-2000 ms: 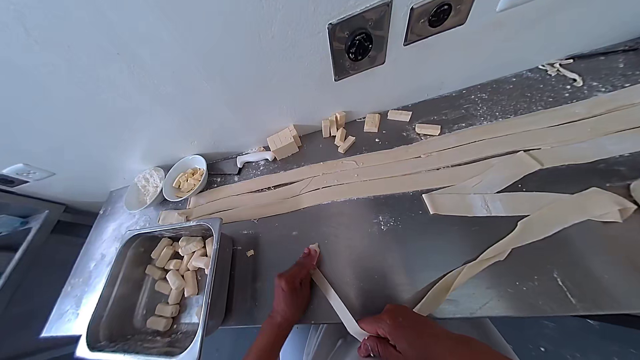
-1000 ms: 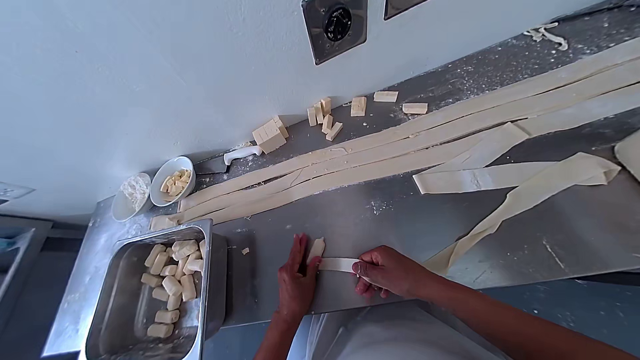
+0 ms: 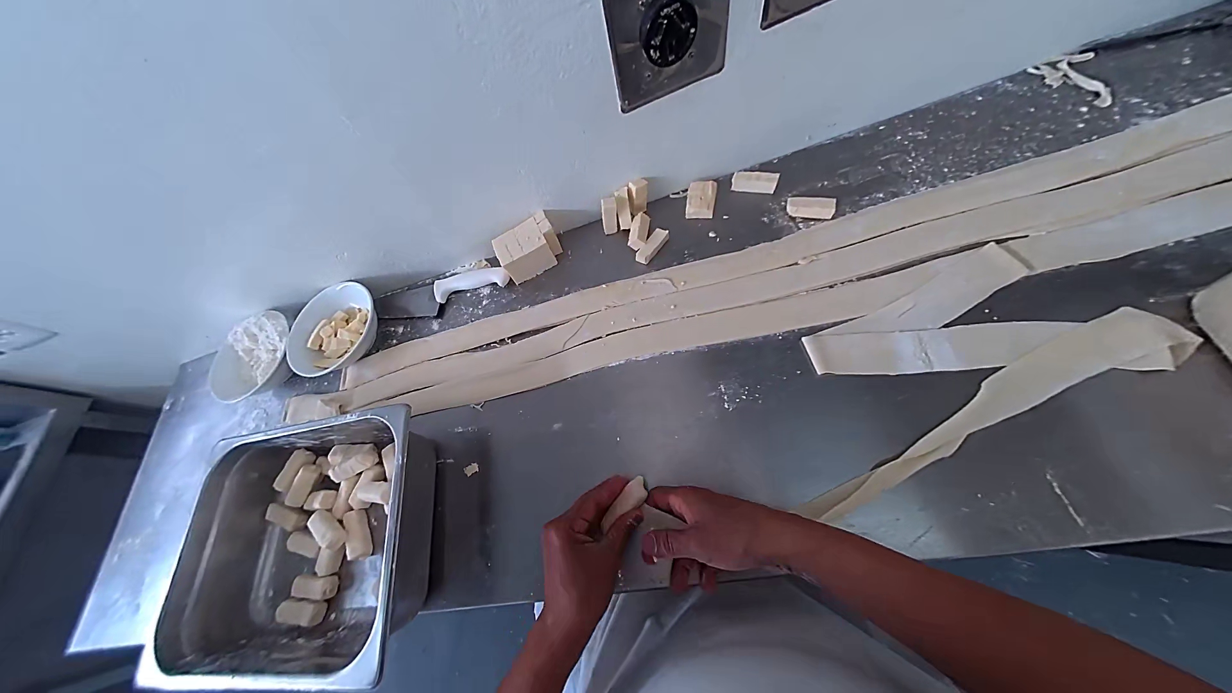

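Observation:
Near the front edge of the steel counter, my left hand (image 3: pixel 585 549) pinches a small piece of dough (image 3: pixel 626 504) between thumb and fingers. My right hand (image 3: pixel 707 534) is close beside it, its fingertips at the dough's right end; whether it grips the dough is hard to tell. Long flat dough strips (image 3: pixel 597 332) lie side by side along the counter. A loose folded strip (image 3: pixel 972 414) runs down toward my right forearm, which hides its lower end. On the left, a deep steel pan (image 3: pixel 409 539) holds several wrapped dough pieces (image 3: pixel 327 529).
Behind the strips lie a cheese block (image 3: pixel 525 250), several cut sticks (image 3: pixel 701 199) and a white-handled knife (image 3: pixel 470 284). Two bowls stand at the back left, one with flour (image 3: pixel 258 348), one with pale chunks (image 3: pixel 337 335). Dough scraps (image 3: pixel 1073 77) are at the far right.
The strip stretched between my hands earlier no longer shows between them; a short piece of dough is at my left fingertips. My hands have come together.

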